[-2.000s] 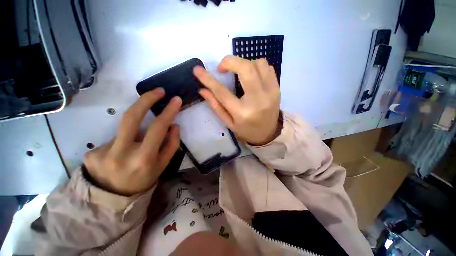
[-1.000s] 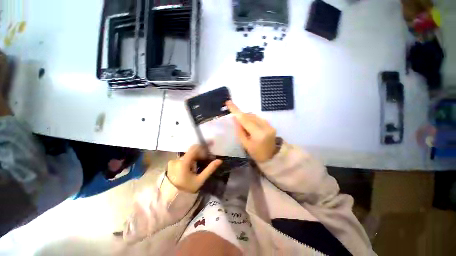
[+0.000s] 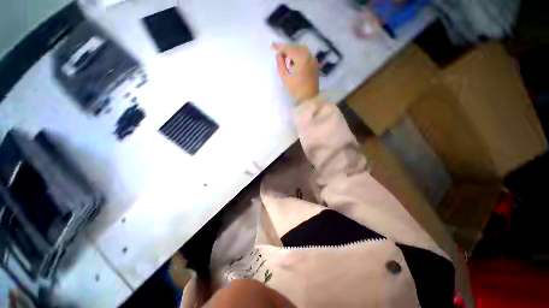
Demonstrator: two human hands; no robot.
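Note:
My right hand (image 3: 299, 69) is over the table at upper centre, blurred, fingers loosely curled with a gap between them. I see nothing held in it. A black phone middle frame (image 3: 296, 23) lies just beyond it, partly behind the hand. A blurred skin-coloured patch, seemingly my left hand (image 3: 180, 269), shows low at the table's front edge, mostly hidden. Whether it holds anything cannot be told. A dark shape beside it is unclear. The black pad sheet (image 3: 189, 128) lies flat left of centre.
Stacked frames (image 3: 45, 198) stand at the left. Loose black pieces (image 3: 129, 120) lie beside a dark plastic bag (image 3: 93, 63). A black block (image 3: 168, 29) is at the far side. An open cardboard carton (image 3: 490, 114) stands right of the table, and blue items (image 3: 400, 13) lie at the far right.
The view has swung right. My right hand has left the frame I held and moved right, beside the frame lying there. The held frame is no longer clearly visible; my left hand is mostly hidden.

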